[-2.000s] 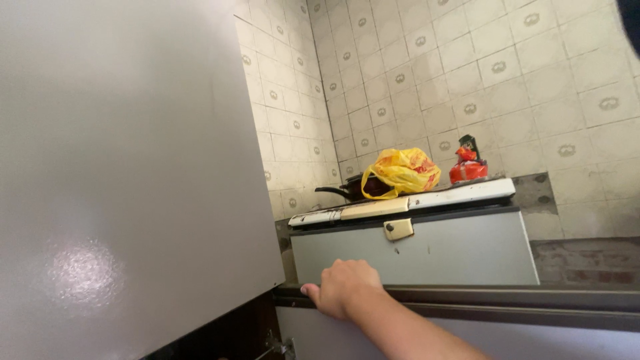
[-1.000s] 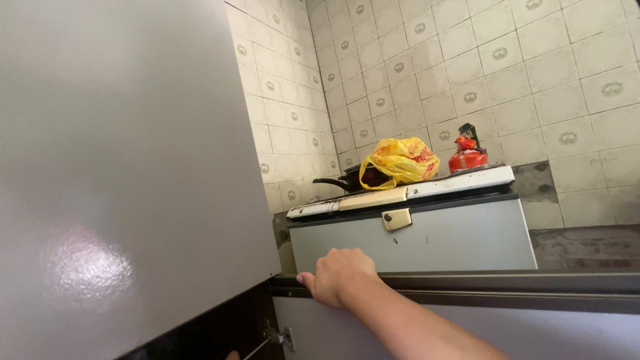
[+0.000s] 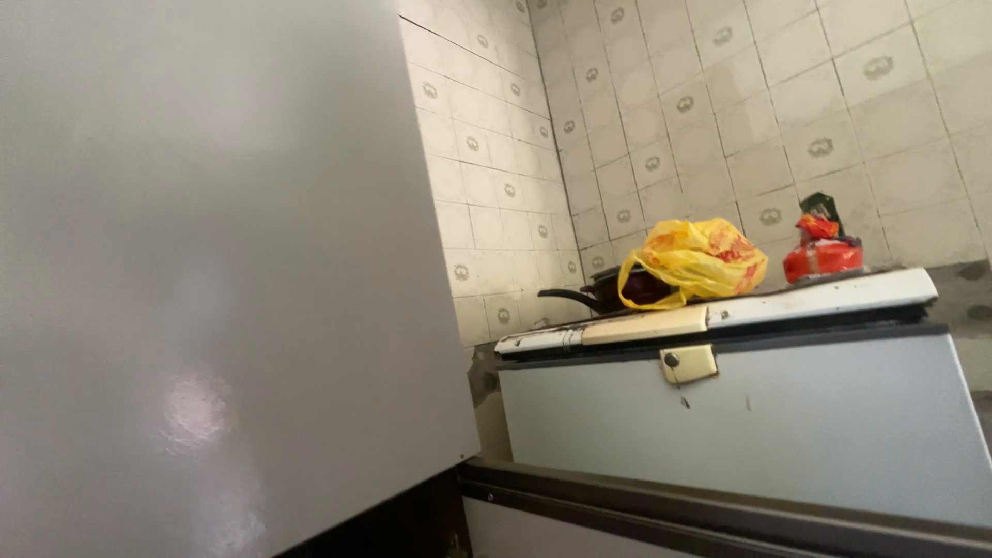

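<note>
Neither of my hands shows in the head view at this moment. A large smooth grey cabinet panel (image 3: 256, 256) fills the left side. From its lower right corner a dark-edged cabinet door (image 3: 697, 508) runs to the right along the bottom, with a dark gap beside it at the lower left. Behind stands a chest freezer (image 3: 721, 418) with a pale front, a stained white lid and a cream latch. On its lid are a crumpled yellow plastic bag (image 3: 701, 260), a dark pan (image 3: 577, 297) with its handle to the left, and a red package (image 3: 823, 260).
Patterned cream wall tiles (image 3: 721, 116) meet in a corner behind the freezer. A dark, upright item (image 3: 819, 208) stands behind the red package. Bare, darker wall (image 3: 965, 294) shows low at the right.
The hand that rested on the dark door edge in both earlier frames has gone out of view. The fingertip low in the frame one second ago is also gone.
</note>
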